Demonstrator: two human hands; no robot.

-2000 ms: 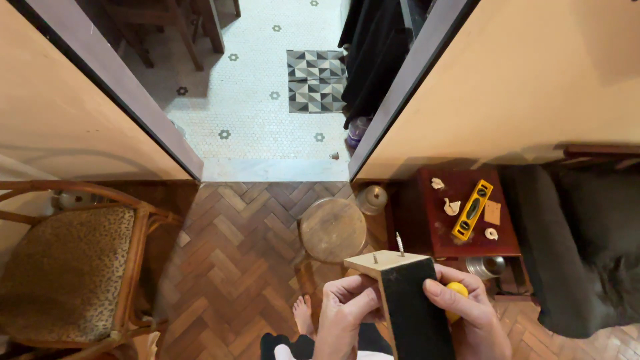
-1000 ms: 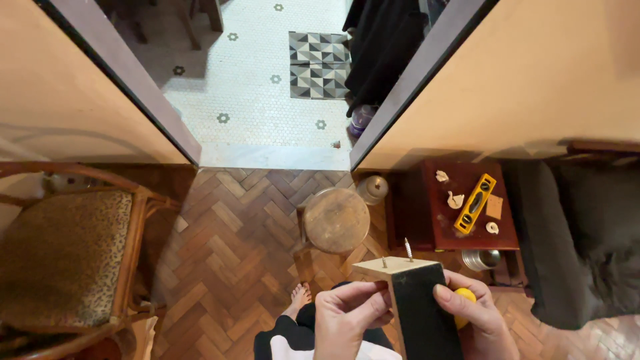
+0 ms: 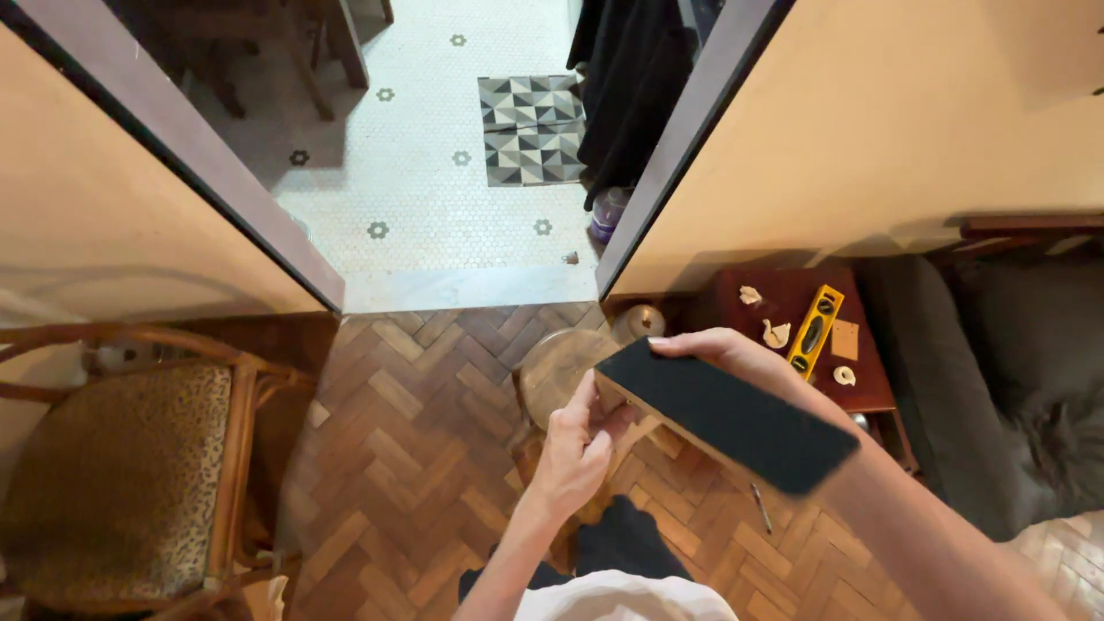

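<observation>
A board with a black face and pale wooden edges (image 3: 724, 418) is tilted above the floor in front of me. My left hand (image 3: 576, 448) grips its near-left end, fingers curled under the edge beside a small metal fitting. My right hand (image 3: 733, 358) holds the far long side, with the thumb on the corner of the black face and the other fingers hidden behind it. A thin metallic rod-like item (image 3: 761, 507) shows below the board; whether it lies on the floor or sticks out from something, I cannot tell.
A round wooden stool (image 3: 561, 371) stands just beyond my hands, beside a glass jar (image 3: 640, 323). On the red side table (image 3: 733, 280) lie a yellow spirit level (image 3: 815, 332) and small pale pieces. A chair (image 3: 121, 457) is at left, a dark sofa (image 3: 931, 371) at right.
The board has been turned from roughly upright to a slant, its black face now upward. My right hand has moved to its far side. The yellow item by my right hand is out of sight.
</observation>
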